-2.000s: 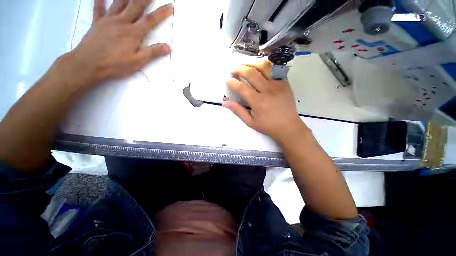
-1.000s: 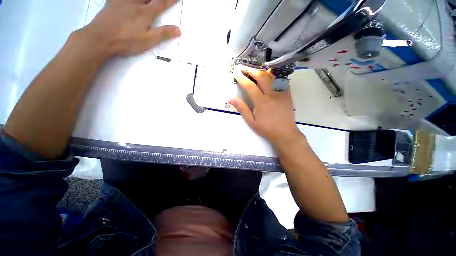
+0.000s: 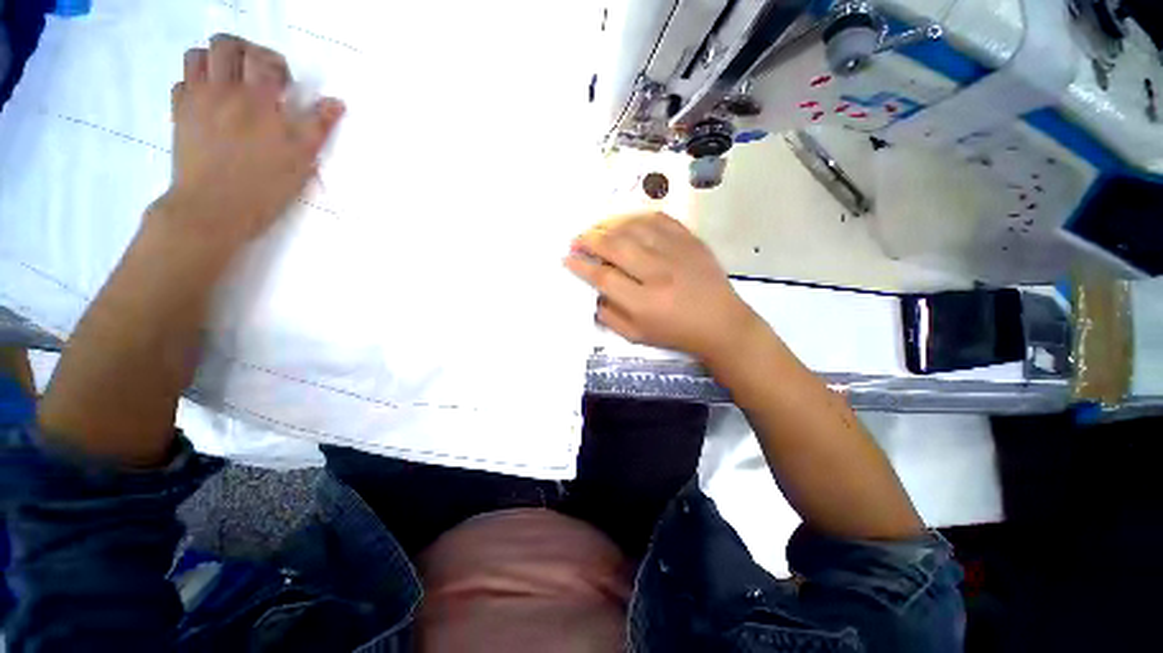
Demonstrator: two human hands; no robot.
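A white fabric panel with thin dark stitch lines covers the left of the table and hangs over its front edge. My left hand is on the panel at upper left, fingers bent and thumb out to the right; whether it grips cloth is unclear. My right hand pinches the panel's right edge between thumb and fingers, below the sewing machine's needle area. The sewing machine head is at upper right. The presser foot area is small and partly washed out by glare.
A slim metal tool lies on the machine bed, with a round dark spot near the needle. A black smartphone and a tan block are at the right. A grey tape measure strip runs along the front edge.
The panel now extends over the table's front edge, covering the grey curved piece and the strip's left part. My left hand has moved left and down; my right hand has moved slightly away from the needle.
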